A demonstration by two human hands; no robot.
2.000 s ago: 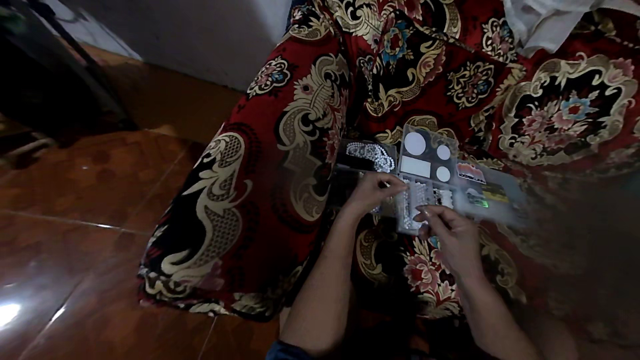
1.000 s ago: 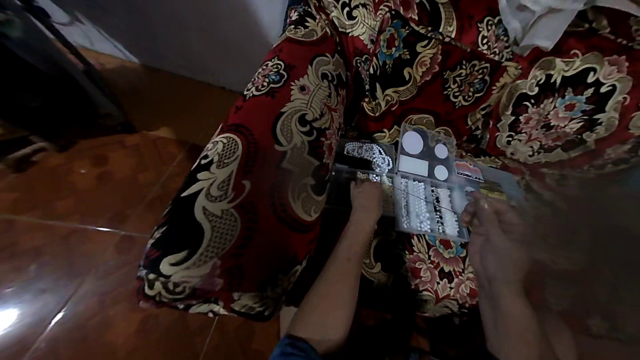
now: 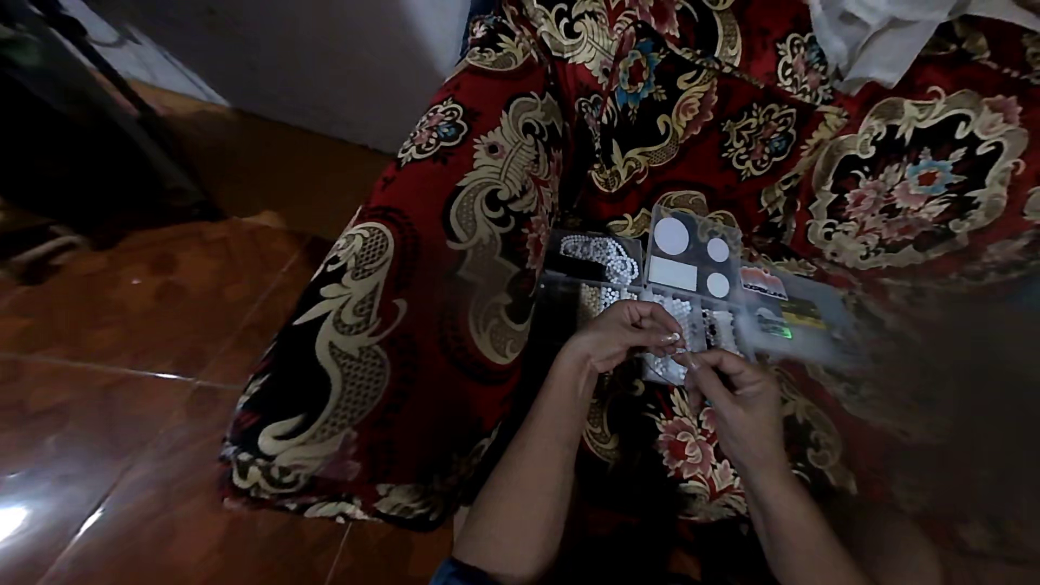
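My left hand (image 3: 621,335) pinches a small white bead between thumb and fingertips. Close beside it, my right hand (image 3: 735,394) pinches what looks like a thin thread or wire, with the fingertips of both hands nearly touching. Beneath them lies a clear plastic compartment box of white beads (image 3: 674,313), partly hidden by the hands. Its raised lid (image 3: 715,223) bears white round and rectangular stickers. To the left, another clear box (image 3: 552,280) holds strands of white beads (image 3: 605,252) at the back and loose beads in front.
The boxes rest on a sofa covered in red and black floral fabric (image 3: 504,325). A translucent lid or packet with printed labels (image 3: 796,317) lies to the right. White cloth (image 3: 881,36) hangs at the upper right. Tiled floor (image 3: 122,422) is at the left.
My left hand has moved from the left box's beads to the right, meeting my right hand over the compartment box. My right hand has come left from the box's right side.
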